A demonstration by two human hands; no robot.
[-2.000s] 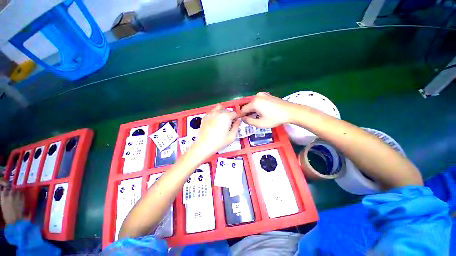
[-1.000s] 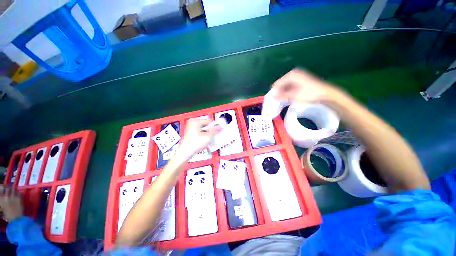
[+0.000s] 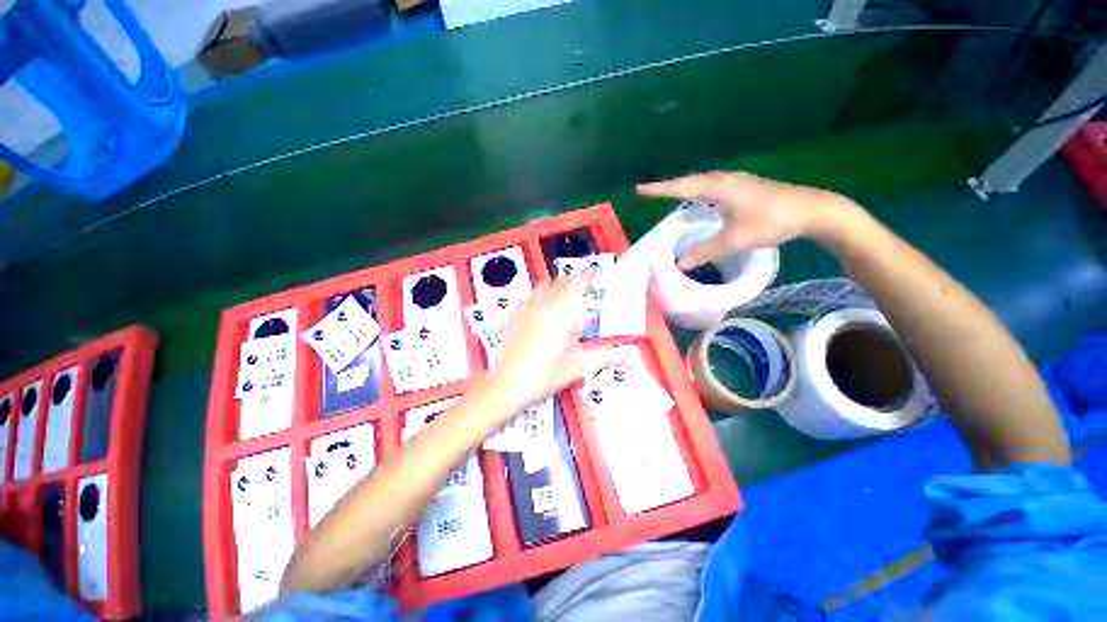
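A red tray [image 3: 710, 468] holds phones or back covers in two rows, with loose printed labels over most. My left hand [image 3: 546, 340] is over the tray's right part, fingers spread. One finger is by a white strip [image 3: 629, 292], another by a label [image 3: 631, 386] on the lower right phone [image 3: 649, 462]. Whether it grips either is unclear. The strip runs up to a white label roll [image 3: 716, 298] beside the tray. My right hand [image 3: 747, 225] is above this roll, fingers apart, one finger reaching into its core.
A tan ring roll [image 3: 710, 383] and another white roll [image 3: 813, 389] with a brown core lie right of the tray. A second red tray [image 3: 131, 425] with phones is at left. A blue stool [image 3: 115, 122] stands beyond the green surface [image 3: 486, 158].
The view has shifted, and the tray sits further left in it. A label now lies over the lower right phone. My left hand has moved right; my right hand has come down to the roll.
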